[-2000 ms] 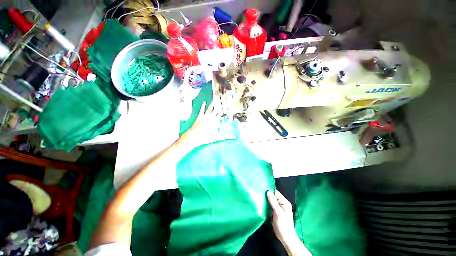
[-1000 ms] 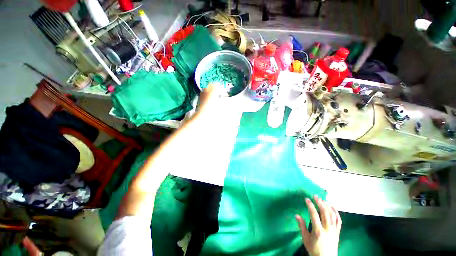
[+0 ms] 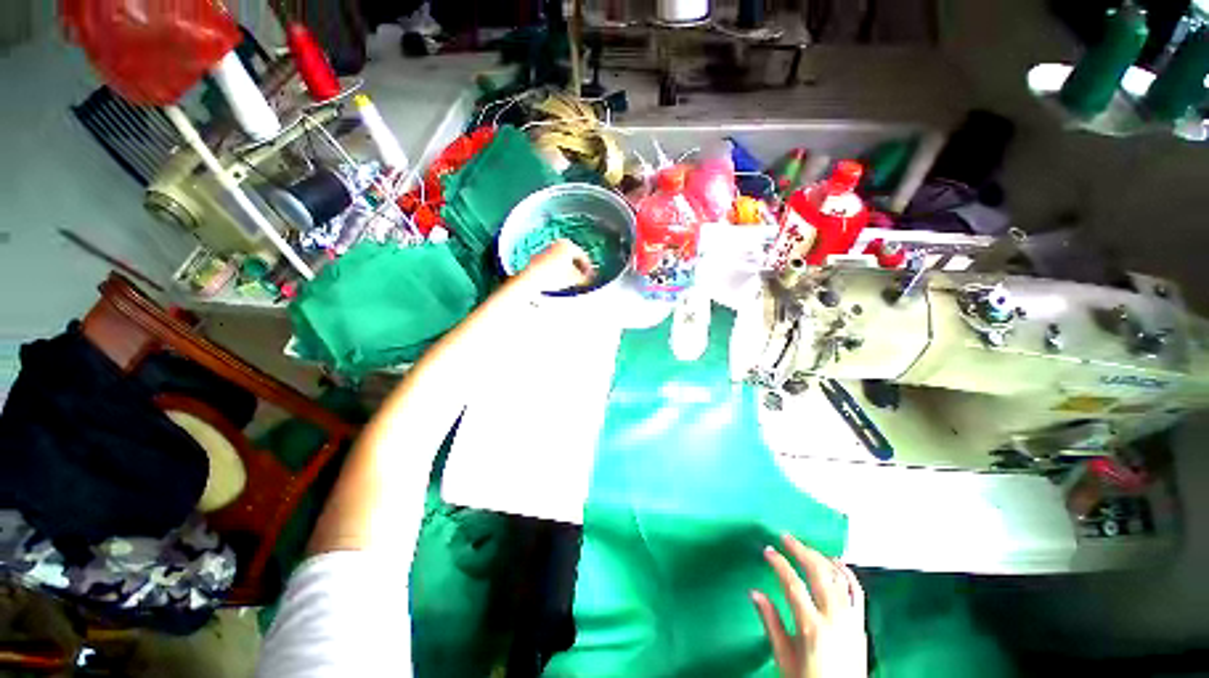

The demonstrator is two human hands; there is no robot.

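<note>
A grey metal-looking bowl (image 3: 512, 236) holds many small green tabs (image 3: 583, 228). My left hand (image 3: 560, 266) reaches into the bowl's lower part; its fingertips are small and overexposed, so I cannot tell what they hold. A large green fabric panel (image 3: 683, 457) lies over the table edge and hangs toward my lap. My right hand (image 3: 815, 612) rests on the panel's lower right with fingers spread. The cream sewing machine (image 3: 975, 325) is to the right, with its head at the panel's upper right.
Dark blue-black snips (image 3: 857, 419) lie on the machine bed. A stack of green pieces (image 3: 385, 302) is left of the bowl. Red bottles (image 3: 666, 228) stand behind the table. A white lamp (image 3: 691, 329) is over the panel. A wooden chair (image 3: 219, 347) with clothes is at left.
My left hand has gone from the needle area to the bowl and stays there. My right hand has let go of the panel's edge and lies spread on it. The view has turned left.
</note>
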